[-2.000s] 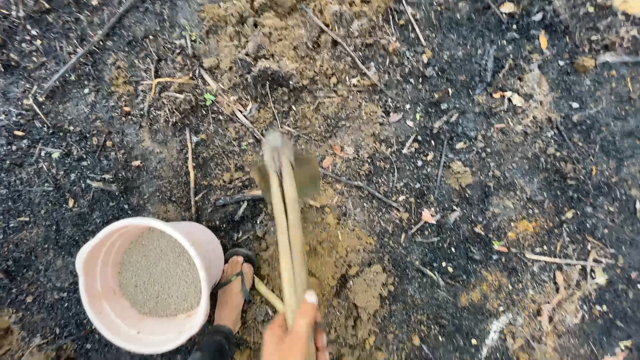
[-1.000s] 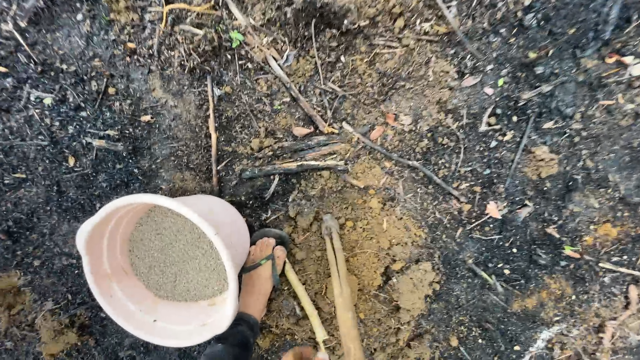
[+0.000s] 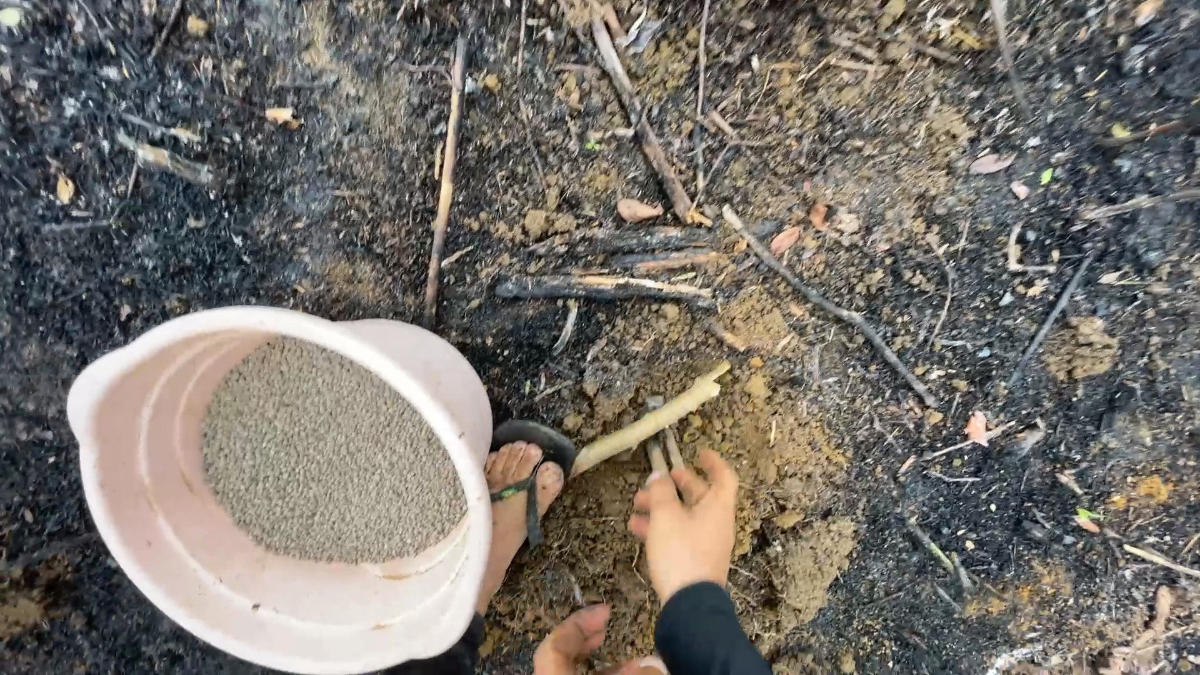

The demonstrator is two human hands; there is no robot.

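My right hand (image 3: 692, 525) is low over loose brown soil, with bent fingers at the lower ends of two thin greyish wooden rods (image 3: 664, 452); whether it grips them is unclear. A pale, peeled-looking stick (image 3: 652, 427) slants across these rods, one end beside a sandalled foot (image 3: 516, 497). At the bottom edge, my left hand (image 3: 577, 639) shows only in part, palm side and fingers, and what it may hold is out of sight. Left of the foot stands a pale pink plastic bucket (image 3: 281, 614), tilted in view, holding grey-brown granules (image 3: 323, 455).
Charred sticks (image 3: 605, 287) lie above the dug soil. A long thin branch (image 3: 830, 305) slants to the right of them, and another stick (image 3: 445, 178) lies upright in view above the bucket. Blackened ground with dry leaves and twigs surrounds all this.
The long wooden-handled tool held out over the ground two seconds ago no longer shows at full length. Both hands are now low by the foot. The view has come closer to the ground.
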